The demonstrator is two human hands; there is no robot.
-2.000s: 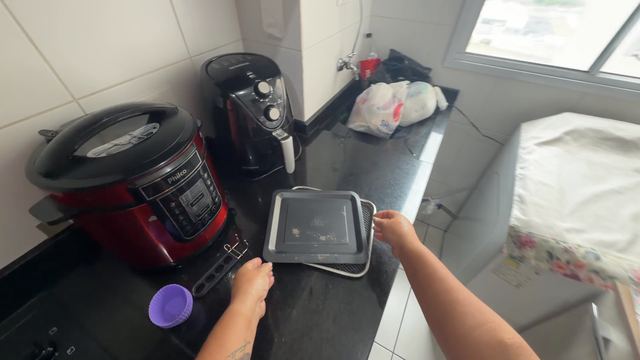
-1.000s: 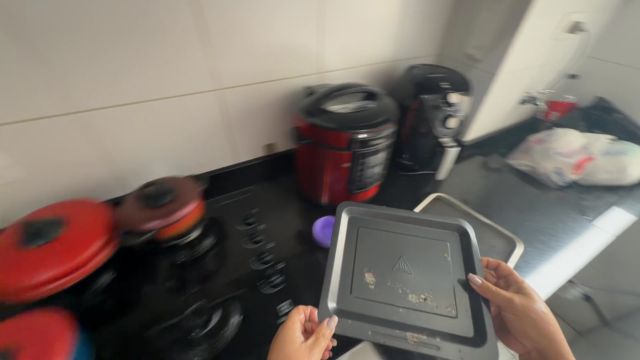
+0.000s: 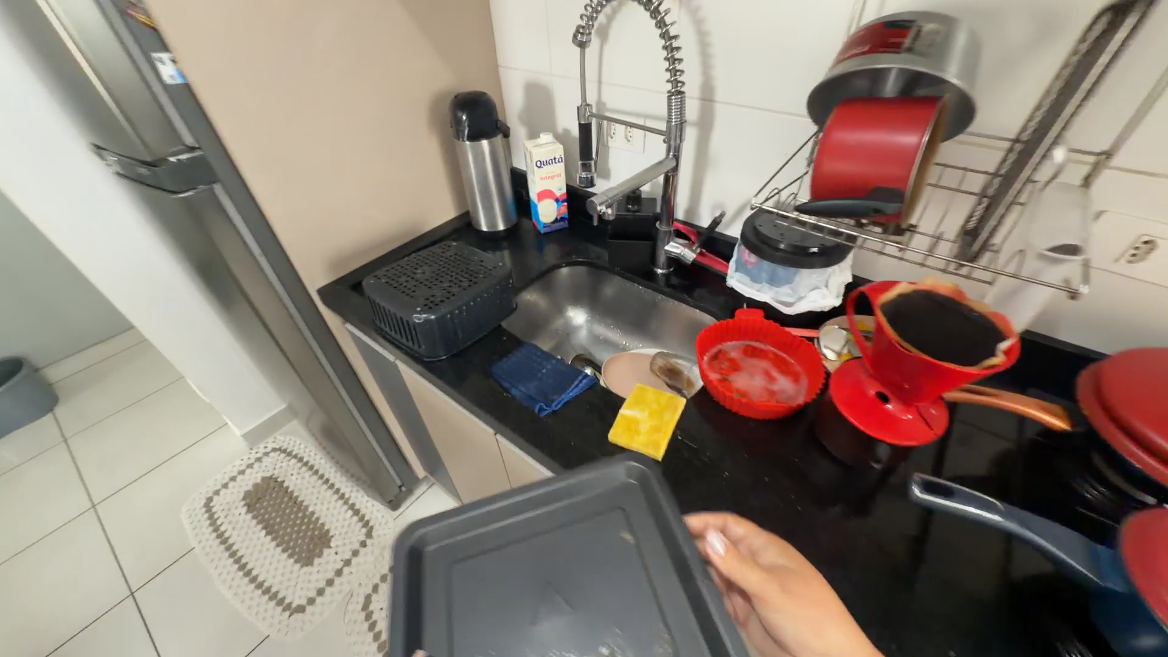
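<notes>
A dark grey metal baking tray (image 3: 557, 575) is at the bottom of the view, over the counter's front edge. My right hand (image 3: 776, 584) grips its right side, thumb on the rim. Of my left hand only a fingertip (image 3: 420, 653) shows at the tray's lower left; the rest is out of view. Beyond the tray lie a yellow sponge cloth (image 3: 648, 421) and a folded dark blue cloth (image 3: 542, 378). A red silicone mould (image 3: 759, 365) with soapy liquid stands beside the steel sink (image 3: 593, 310), which has a plate at its near edge.
A black perforated basket (image 3: 440, 297) stands left of the sink, a thermos (image 3: 484, 164) and a milk carton (image 3: 547, 182) behind. On the right are a red coffee filter holder (image 3: 940, 338), a blue pan handle (image 3: 1013, 520) and a wire dish rack (image 3: 922, 246). A refrigerator (image 3: 210, 246) stands left.
The view has swung from the pressure cooker and air fryer to the sink. Two seconds ago the tray was over a wire rack on the counter; now it is held up, away from that rack.
</notes>
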